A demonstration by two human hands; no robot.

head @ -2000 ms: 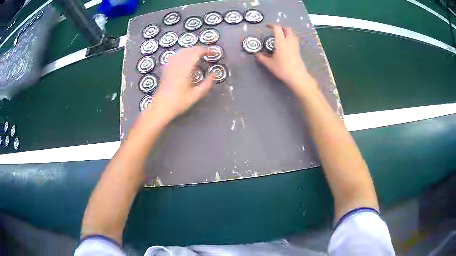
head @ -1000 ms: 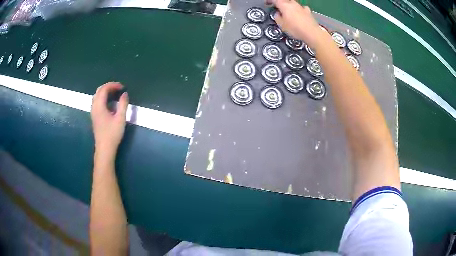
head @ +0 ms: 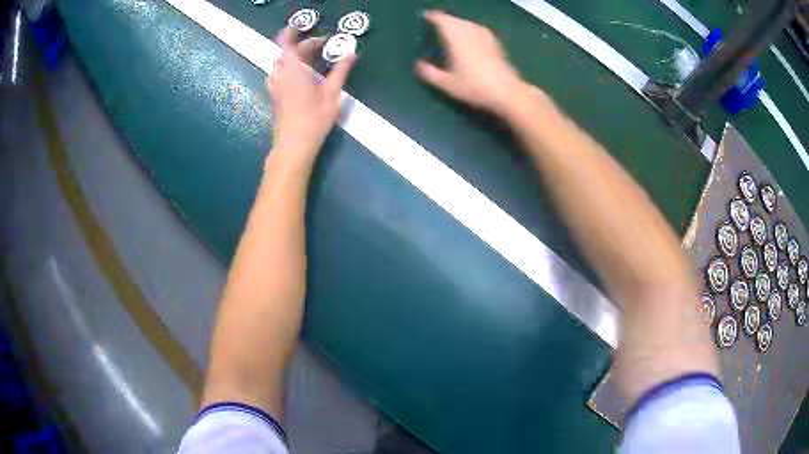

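Several round metal discs with concentric rings lie on the dark green belt at the upper left, including one disc [head: 353, 22] and another [head: 304, 19]. My left hand [head: 306, 84] has its thumb and a finger at the edges of a third disc [head: 339, 48], pinched between them close to the others. My right hand [head: 466, 62] is over the belt to the right, slightly blurred, with fingers apart and no part visible in it. The grey board [head: 656, 390] is at the right, cut off by the picture's edge, with discs in close rows on its far part.
A dark metal stand [head: 723, 66] with a blue object [head: 743, 89] stands beyond the board. A white guide line [head: 443, 191] runs diagonally along the belt. The lighter teal edge [head: 399, 293] is nearest me. A grey floor with a yellow line [head: 98, 239] is at the left.
The view has swung left, so the board now shows at the far right. My right hand has moved off the board to over the belt. My left hand is now at the loose discs.
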